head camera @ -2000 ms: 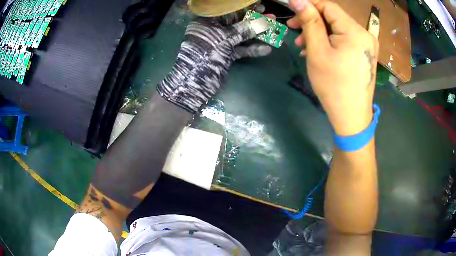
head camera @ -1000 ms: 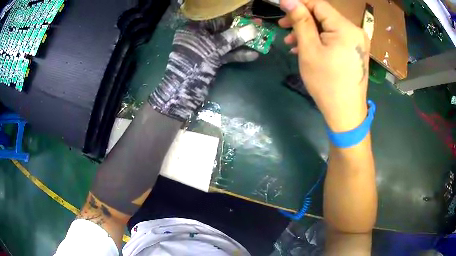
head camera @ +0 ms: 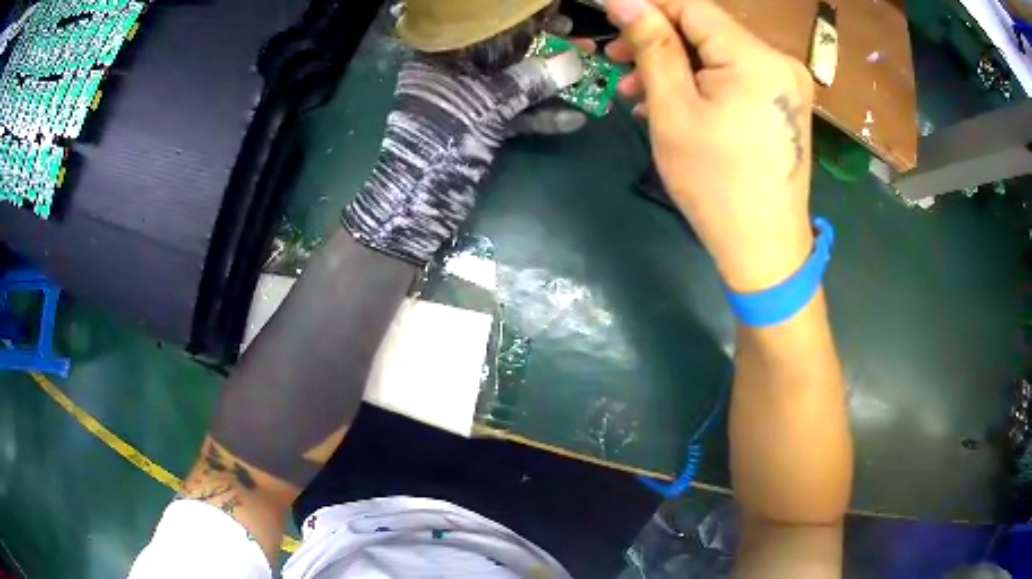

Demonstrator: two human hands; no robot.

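Observation:
My left hand [head camera: 481, 124], in a black-and-white striped glove with pale fingertip coverings, holds a small green circuit board [head camera: 593, 84] between thumb and fingers near the top of the view. My right hand [head camera: 724, 124], bare with a blue wrist strap [head camera: 783, 290], is just right of the board with thumb and forefinger pinched together at the top edge. What it pinches is too small and cut off to tell. A tan rounded cover [head camera: 470, 20] hides part of the area above the board.
Rows of green-white boards [head camera: 57, 96] lie on a thick stack of black sheets [head camera: 158, 170] at left. A white pad [head camera: 432, 360] lies at the bench's front edge. A brown wooden board [head camera: 869, 79] with a pale-yellow item [head camera: 825, 43] is top right. A coiled blue cord [head camera: 686, 466] hangs below.
Over two seconds, my left hand and the board have shifted left and slightly down. My right hand has also moved left, its fingertips still close to the board. The tan cover appears further left and lower.

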